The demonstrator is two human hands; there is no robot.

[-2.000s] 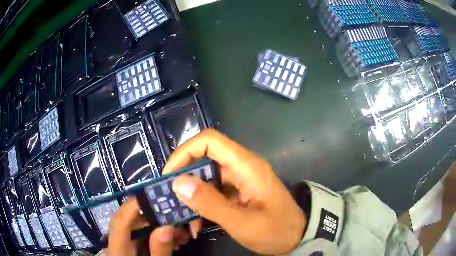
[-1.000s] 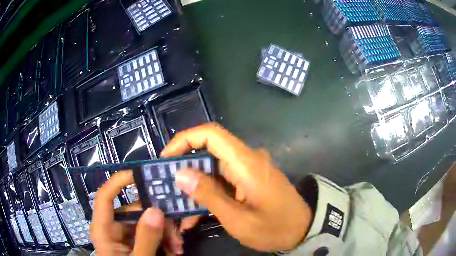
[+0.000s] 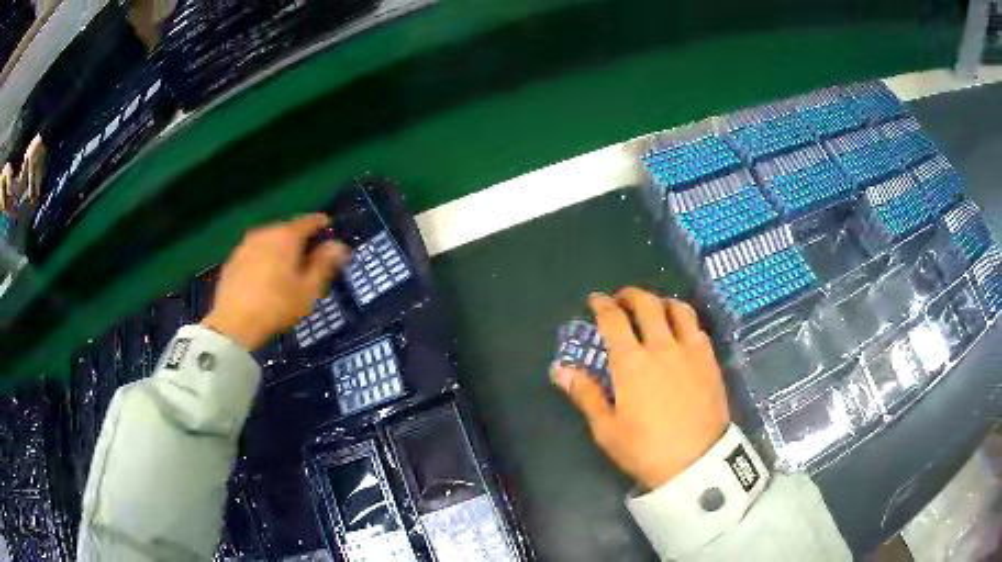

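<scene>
My left hand (image 3: 269,277) is over the black housing tray at upper left, slightly blurred. Its thumb and forefinger are at the left edge of a phone with keypad fitted (image 3: 376,269); whether they grip it is unclear. My right hand (image 3: 661,386) is on the bench in the middle, thumb and fingers around the small pale keypads (image 3: 582,349), partly hidden by the fingers. More phones with keypads lie in the housing tray (image 3: 500,483), one (image 3: 369,375) just below the left hand's phone and others at the bottom.
The clear keypad tray (image 3: 758,357) at right holds stacked keypads (image 3: 758,269) with blue and white edges; its near pockets glare. A green belt (image 3: 527,99) with a whitish strip (image 3: 538,189) runs behind. Dark stacked trays (image 3: 247,49) and another person's hand (image 3: 31,170) are at far upper left.
The view has shifted towards the belt. The hands have parted: the left has gone to the upper part of the housing tray, the right to the loose keypads. The phone is no longer between them.
</scene>
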